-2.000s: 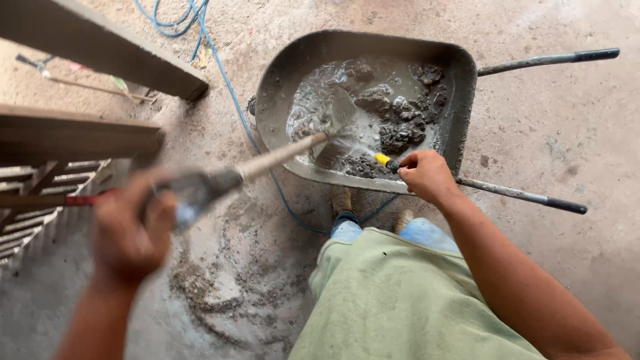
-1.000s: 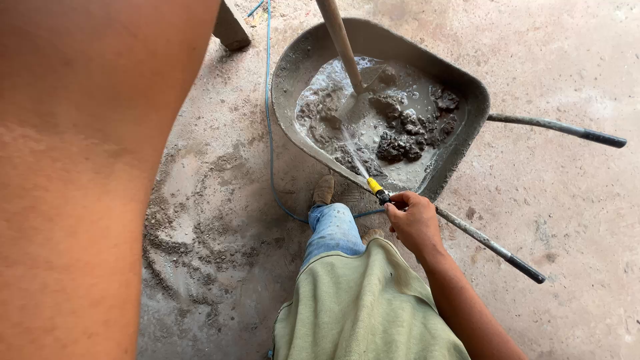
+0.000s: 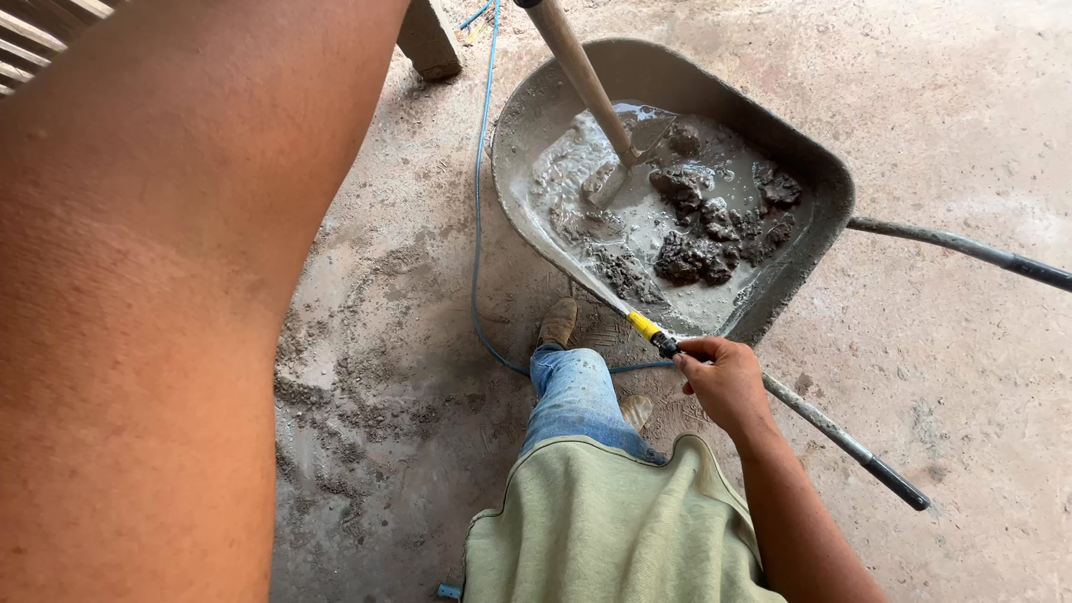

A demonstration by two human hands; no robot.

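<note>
My right hand (image 3: pixel 722 378) grips a yellow and black hose nozzle (image 3: pixel 649 329) just over the near rim of a wheelbarrow tray (image 3: pixel 808 159). Water sprays from it toward the upper left into the tray. Dark clumps of wet mortar or concrete (image 3: pixel 695 251) sit there in grey, watery slurry (image 3: pixel 557 172). A hoe with a wooden handle (image 3: pixel 578 67) stands tilted in the mix, its metal blade partly sunk. My left arm fills the left side of the view, close to the camera. My left hand is out of view, beyond the top edge, so its hold cannot be seen.
A blue hose (image 3: pixel 477 251) runs along the concrete floor left of the wheelbarrow and past my boots (image 3: pixel 559 322). Two wheelbarrow handles (image 3: pixel 837 431) reach out to the right. Loose grit (image 3: pixel 335 419) lies on the floor at left. The foot of a post (image 3: pixel 431 42) stands at the top.
Two seconds ago my left hand was in view at left, on the hoe's handle; now the arm is raised close to the camera. The hoe handle stands steeper. My right hand still holds the spraying nozzle.
</note>
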